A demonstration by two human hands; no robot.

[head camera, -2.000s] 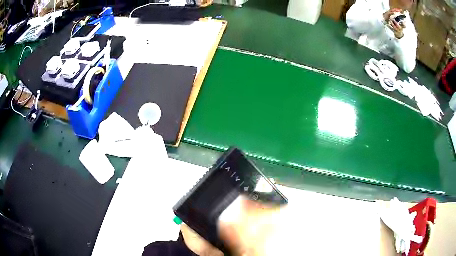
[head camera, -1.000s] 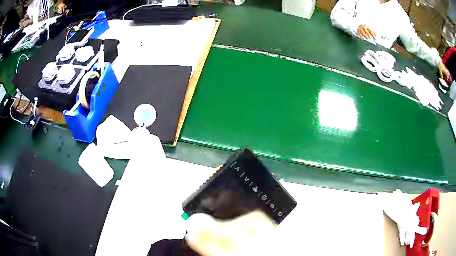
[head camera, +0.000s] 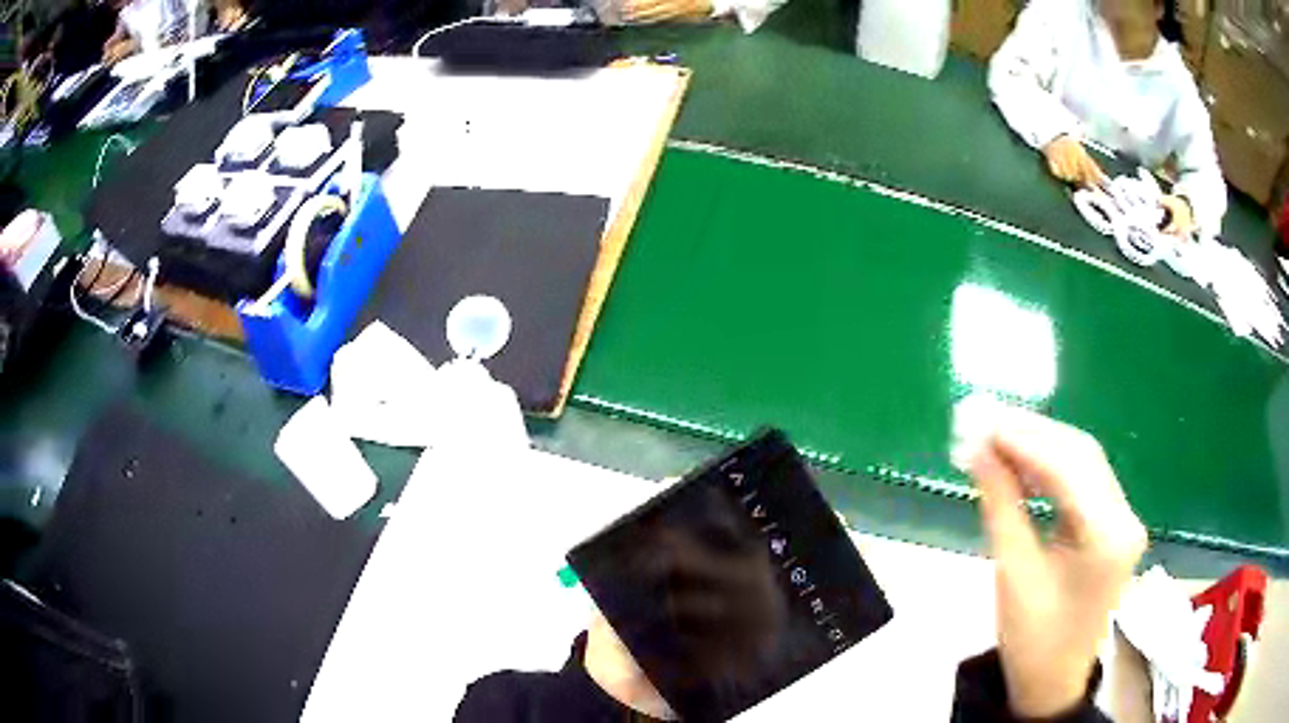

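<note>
A black square touch-panel unit is tilted in front of me, its glossy face up with a row of small white icons. My left hand holds it from below; most of that hand is hidden behind the unit. A small green bit shows at the unit's left edge. My right hand is raised to the right of the unit, apart from it, and pinches a small white cleaning cloth between the fingertips.
Green conveyor belt beyond the white sheet. Left: blue tape dispenser, white bottle, white container, black mat, fixture. Right: red dispenser, crumpled wipes. A person across handles white rings.
My right hand has moved off the unit, up and to the right, with the white cloth. The unit's face is now more exposed. The person across has both hands at the rings.
</note>
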